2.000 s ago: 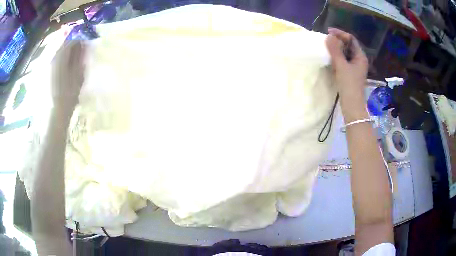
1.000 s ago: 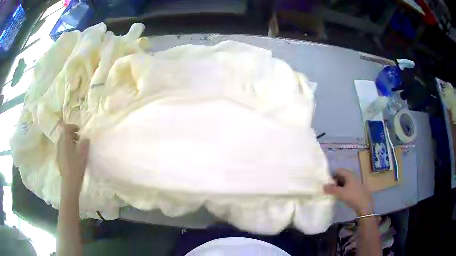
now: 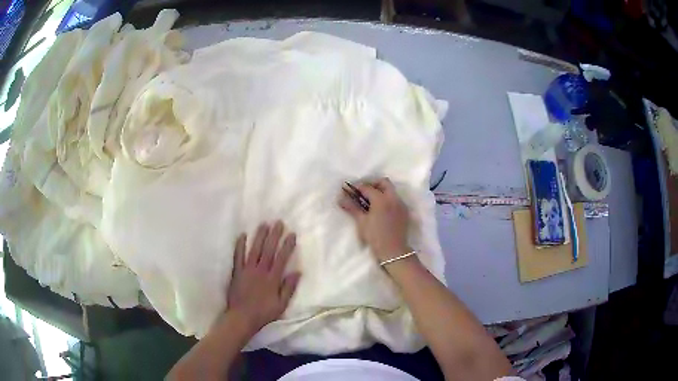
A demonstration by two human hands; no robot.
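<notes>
A cream top (image 3: 297, 156) lies spread on the table in front of me, with its round gathered opening at the upper left. My left hand (image 3: 262, 275) rests flat on the cloth at the lower middle, fingers spread, holding nothing. My right hand (image 3: 381, 216) is over the cloth right of centre, closed around small dark thread snips (image 3: 357, 196), whose points stick out towards the upper left. A short black cord end (image 3: 439, 181) shows at the top's right edge.
A crumpled cream garment pile (image 3: 44, 216) is at the left table end. On the right are a tape measure (image 3: 483, 199), a blue-faced phone or box (image 3: 547, 202) on brown card (image 3: 526, 260), a thin pen or stick, a tape roll (image 3: 589, 173), a clear bottle and a blue spray bottle (image 3: 565, 97).
The top was held up, then lowered; it now lies flat. My left hand has let go and moved right onto the cloth. My right hand has moved from the edge inward, snips showing.
</notes>
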